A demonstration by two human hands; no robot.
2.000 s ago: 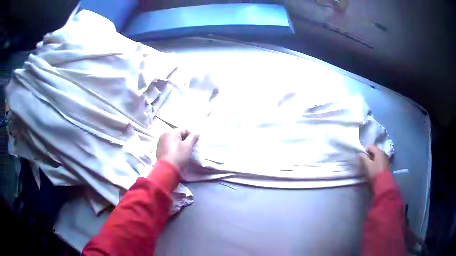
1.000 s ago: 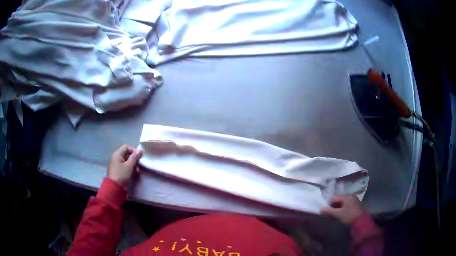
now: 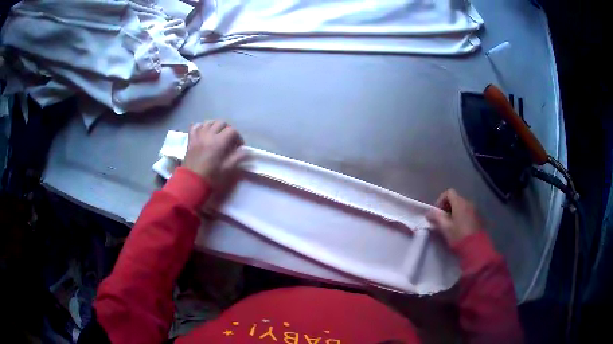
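A long narrow white sleeve (image 3: 336, 232) lies across the near part of the pressing table (image 3: 322, 101), its seam running lengthwise. My left hand (image 3: 214, 151) grips its upper edge near the left end, the fingers slightly blurred. A folded white end sticks out to the left of that hand. My right hand (image 3: 457, 218) pinches the upper corner at the right end. The hem opening shows below my right hand. An iron (image 3: 497, 144) with an orange-brown handle rests on the table at the right, touched by neither hand.
A crumpled white heap (image 3: 87, 54) lies at the far left. Flat white pieces (image 3: 336, 27) lie at the far side. A small white stick (image 3: 499, 49) lies beyond the iron. A hose (image 3: 573, 235) trails off the right edge. Mixed cloth (image 3: 74, 289) is below the table at left.
My left hand has moved right and inward over the sleeve's left part. My right hand has moved up to the sleeve's upper right corner. The sleeve has turned, its seam now nearer the upper edge.
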